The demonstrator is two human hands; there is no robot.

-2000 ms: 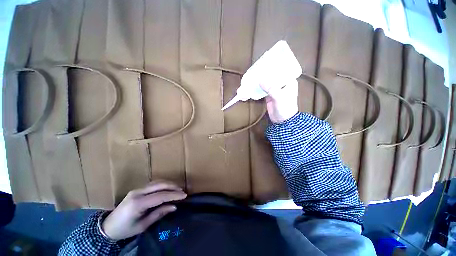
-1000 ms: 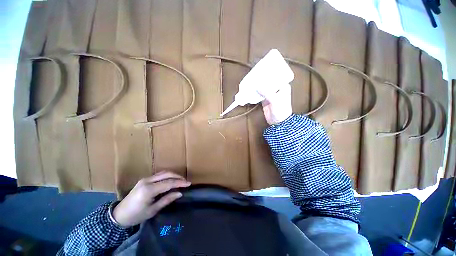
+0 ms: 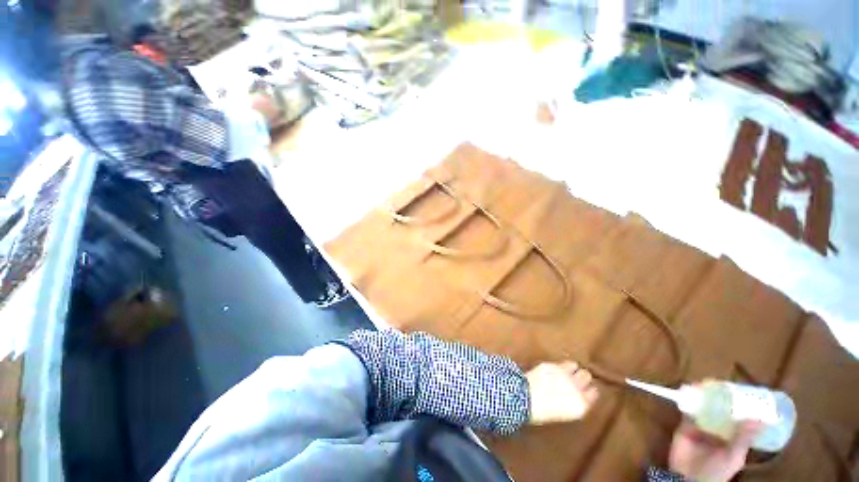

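Note:
Brown leather-like bag panels [image 3: 527, 358] overlap in a long row. Thin D-shaped handles [image 3: 566, 282] lie on them. My right hand [image 3: 711, 454], partly cut off by the bottom edge, grips a translucent glue bottle [image 3: 739, 414]. Its thin white nozzle points left, with the tip near the lower end of a handle and close to my left fingers. My left hand [image 3: 562, 391] rests low over the panels beside that handle end, fingers curled. Whether it pinches the handle or panel edge cannot be told. No glue can be made out.
Another person [image 3: 160, 122] in a plaid top stands at the left by the table. Reddish-brown strips [image 3: 777, 184] lie on white paper [image 3: 688, 169] at the right. Pale stacked pieces [image 3: 348, 56] and a green item [image 3: 631, 75] are at the back. Grey floor [image 3: 235, 292] lies left.
The view has swung left and up along the table, bringing the other person in. My left hand has moved from my apron onto the panels. My right hand still holds the bottle.

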